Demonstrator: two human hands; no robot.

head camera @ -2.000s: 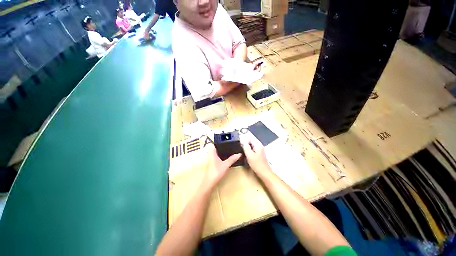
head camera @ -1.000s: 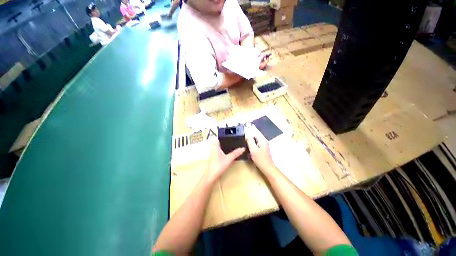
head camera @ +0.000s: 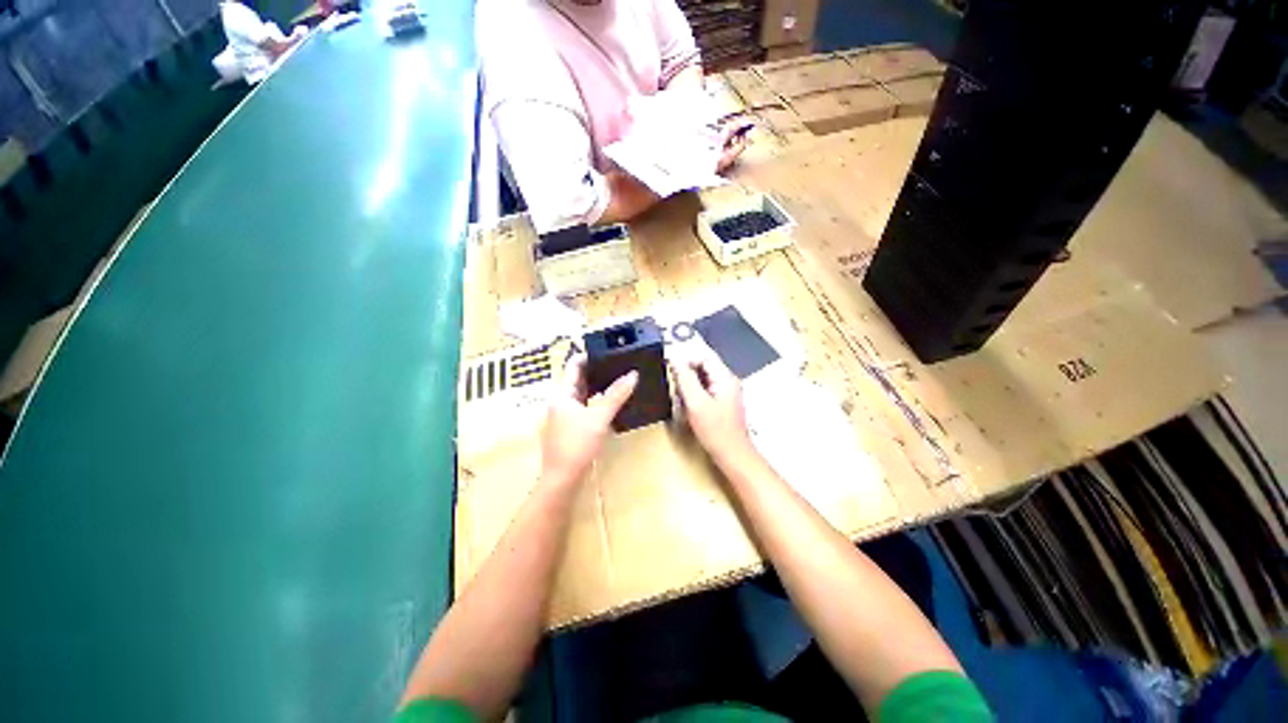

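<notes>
A black box-shaped housing (head camera: 630,379) is held above the cardboard bench, its end with a socket-like cut-out and small pale spot facing away from me. My left hand (head camera: 576,422) grips its left side, with the thumb on its front face. My right hand (head camera: 711,404) is at its right side with fingertips bent together; whether they touch the housing or pinch a small piece is too small to tell. A flat black panel (head camera: 736,342) lies on a white sheet (head camera: 808,420) beyond my right hand.
A shallow tray (head camera: 746,246) of small black pieces and a deeper bin (head camera: 585,267) stand beyond, with a crumpled white piece (head camera: 541,317) nearby. A tall black stack (head camera: 1002,184) stands at right. The green conveyor (head camera: 269,367) runs along the left. A person in pink (head camera: 576,88) opposite holds white paper.
My right hand has come slightly away from the housing's right side, and more of the housing's front face shows. The view has shifted a little.
</notes>
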